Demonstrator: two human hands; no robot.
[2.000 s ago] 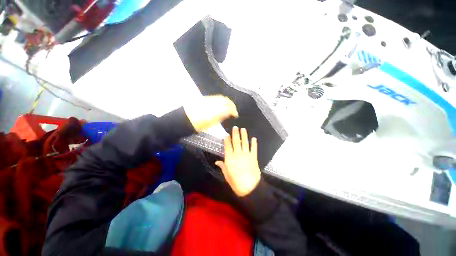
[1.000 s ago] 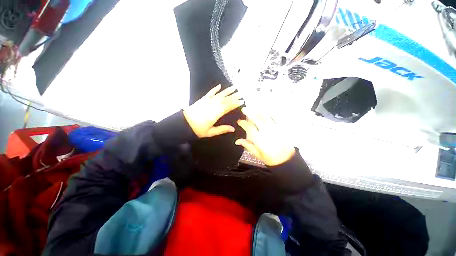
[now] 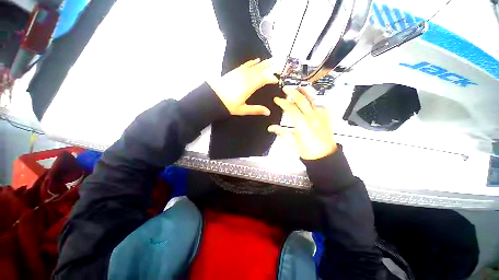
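Observation:
A black fabric piece (image 3: 241, 134) lies flat on the white machine table, running from the top edge of the view down to near the table's front edge. Its speckled overlocked edge faces right. My left hand (image 3: 244, 87) lies flat on the piece, fingers spread. My right hand (image 3: 306, 123) rests at the piece's right edge, its fingertips close to the presser foot area (image 3: 292, 74). Both hands press from above and grip nothing visible. The fingers hide part of the cloth's right edge, and the needle point cannot be made out.
The white sewing machine head (image 3: 437, 74) with blue lettering is at right. A dark many-sided patch (image 3: 386, 106) lies on its bed. Another black strip (image 3: 60, 60) lies at upper left. Red cloth (image 3: 33, 219) and a red container (image 3: 33, 164) are at lower left.
The black piece has moved from a slant towards the needle area and now lies fully on the table. Both hands have moved up and right, onto it beside the presser foot.

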